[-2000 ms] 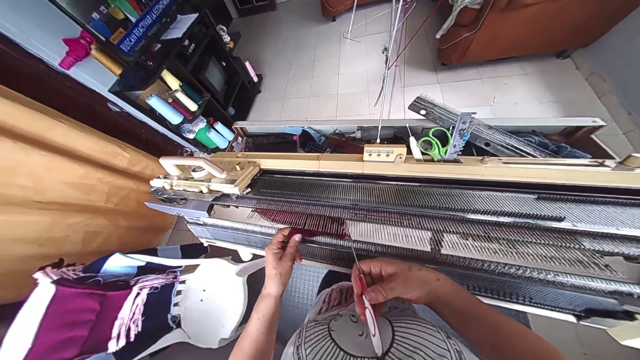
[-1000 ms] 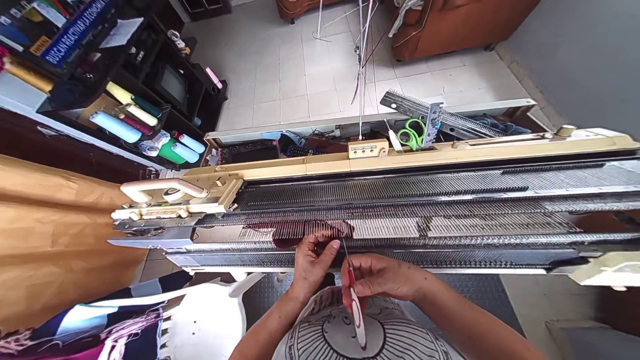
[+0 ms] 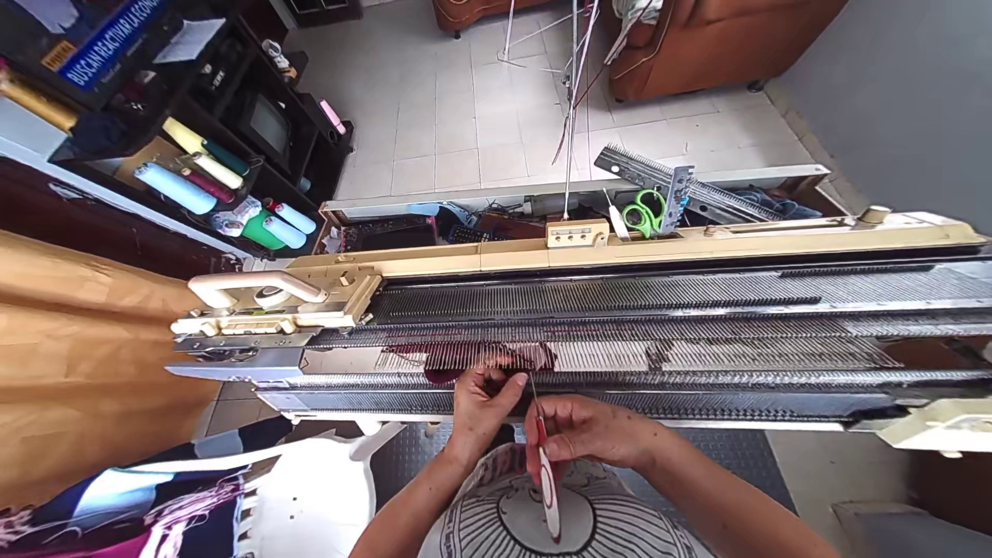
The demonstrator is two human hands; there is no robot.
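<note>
My right hand (image 3: 585,434) grips the red-and-white handle of a latch-hook tool (image 3: 548,484), whose thin metal shaft points up to the needle bed. Just left of its tip, my left hand (image 3: 487,399) has its thumb and fingers bent together at the front bed of a knitting machine (image 3: 434,267); whether they pinch yarn or fabric cannot be told. Dark red knitted fabric (image 3: 442,366) shows between the two needle beds, partly behind the fingers. The carriage (image 3: 271,306) with its curved handle rests at the machine's left end.
Behind the machine, a trough (image 3: 345,208) holds green-handled scissors (image 3: 643,212) and a metal comb (image 3: 697,188). Yarn cones (image 3: 174,187) stand on a dark shelf at left. A white plastic chair (image 3: 318,496) is at lower left, beside fringed textiles (image 3: 124,496). Yarn strands hang behind the machine.
My left hand has moved right along the front bed, closer to my right hand and the tool tip. The tool stays in my right hand. The view has shifted.
</note>
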